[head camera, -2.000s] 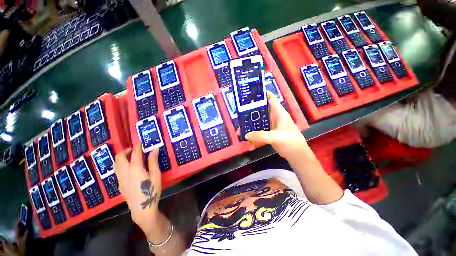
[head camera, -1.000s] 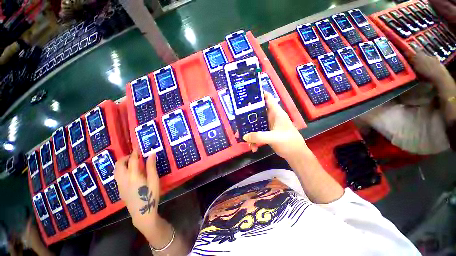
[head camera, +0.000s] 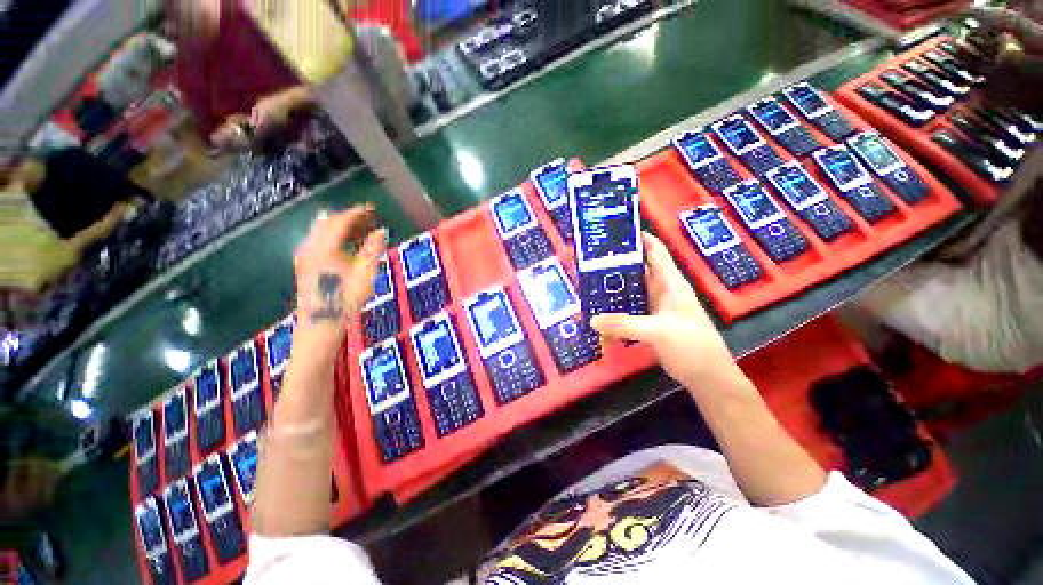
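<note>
My right hand (head camera: 663, 309) holds a keypad phone (head camera: 615, 288) upright over the middle red tray (head camera: 467, 242), thumb on its lower keypad; its lit screen shows lines of text. My left hand (head camera: 334, 269) is raised over the upper left of that tray, fingers bent and apart. I see nothing in it, though its fingertips are blurred. It partly covers a phone (head camera: 380, 311). Other phones with lit screens lie in two rows in the tray, with an empty slot in the back row. The held phone hides part of the tray's right end.
A left phone tray (head camera: 229, 549) is partly behind my left forearm. A right phone tray (head camera: 732, 299) and a farther tray (head camera: 852, 94) stand beyond. A lower red tray (head camera: 789, 366) holds a dark item. A person's hand (head camera: 280, 109) shows across the green surface (head camera: 549, 109).
My left hand has lifted from the front-left phone and moved up to the back row. My right hand still holds the phone. The view has shifted, showing more of the far side.
</note>
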